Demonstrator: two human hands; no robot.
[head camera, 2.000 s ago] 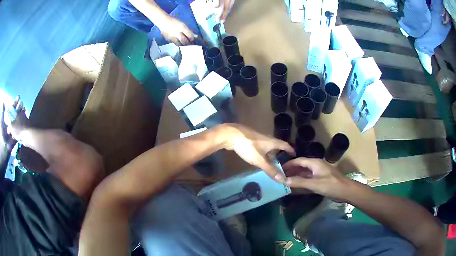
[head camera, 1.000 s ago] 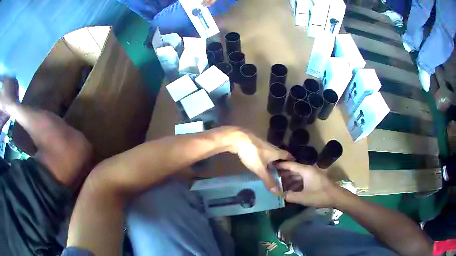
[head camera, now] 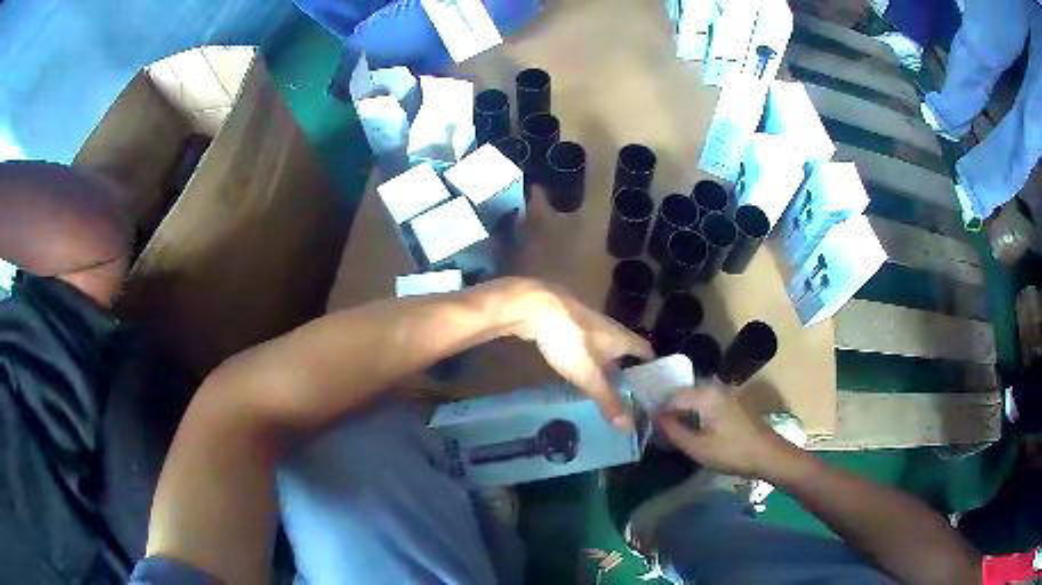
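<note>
A pale retail box (head camera: 537, 440) lies on its side over my lap, its dark product picture facing up toward me. My left hand (head camera: 577, 343) grips the box near its right end from above. My right hand (head camera: 714, 429) is at that end, its fingers on the raised white end flap (head camera: 663, 377). The inside of the box is hidden. Black cylinders (head camera: 632, 223) stand in clusters on the brown cardboard sheet (head camera: 588, 269) beyond my hands. One black cylinder (head camera: 751, 350) leans near my right hand.
White boxes stand at the left (head camera: 448, 231) and right (head camera: 836, 271) of the sheet. A large open carton (head camera: 229, 217) is left of my knees. A wooden pallet (head camera: 914, 331) shows at right. One person sits close at left; others are at the top.
The white end flap now shows raised at the box's right end, with my right fingers on it. The box tilts less than at first. The person at left has leaned their head into view.
</note>
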